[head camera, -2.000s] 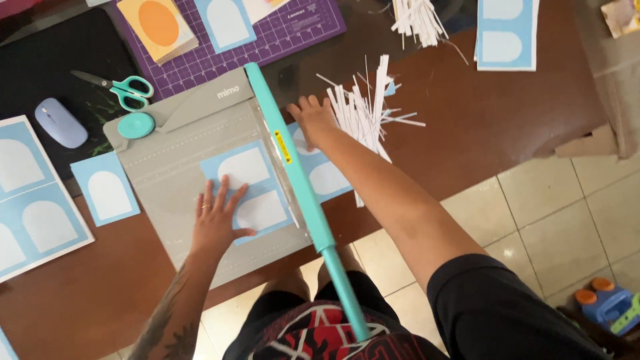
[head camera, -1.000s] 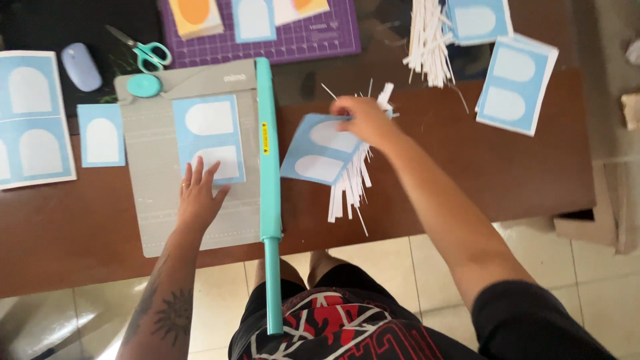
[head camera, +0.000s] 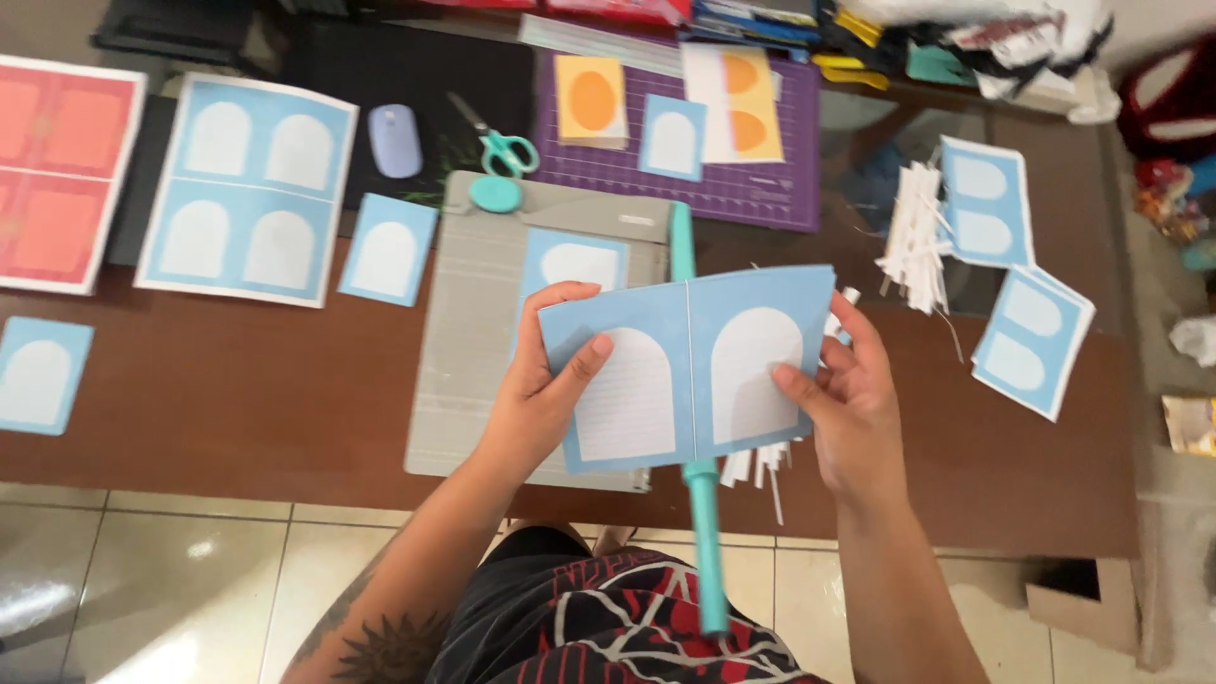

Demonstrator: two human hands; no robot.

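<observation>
Both my hands hold up a blue printed paper sheet (head camera: pixel 691 380) with two white lined arch panels and a thin white line between them. My left hand (head camera: pixel 551 380) pinches its left edge, thumb on the front; my right hand (head camera: pixel 850 399) pinches the right side likewise. Behind and below the sheet lies a grey paper trimmer (head camera: pixel 456 361), its teal cutting arm (head camera: pixel 705 551) lowered along the right edge and partly hidden by the sheet. Another blue arch-printed sheet (head camera: pixel 579 249) rests on the trimmer bed, mostly covered. White paper strips (head camera: pixel 760 464) show beyond the held sheet.
Left are blue printed sheets (head camera: pixel 249 190), a red sheet (head camera: pixel 66 171), single blue cards (head camera: pixel 389 249) and a mouse (head camera: pixel 395 141). Teal-handled scissors (head camera: pixel 503 147) and a purple cutting mat (head camera: pixel 760 204) lie behind the trimmer. At right are more strips (head camera: pixel 914 237) and blue sheets (head camera: pixel 1034 342).
My right hand has brought the blue sheet from the right of the trimmer to above the cutting arm. My left hand has left the sheet on the trimmer bed and taken the held sheet's other side.
</observation>
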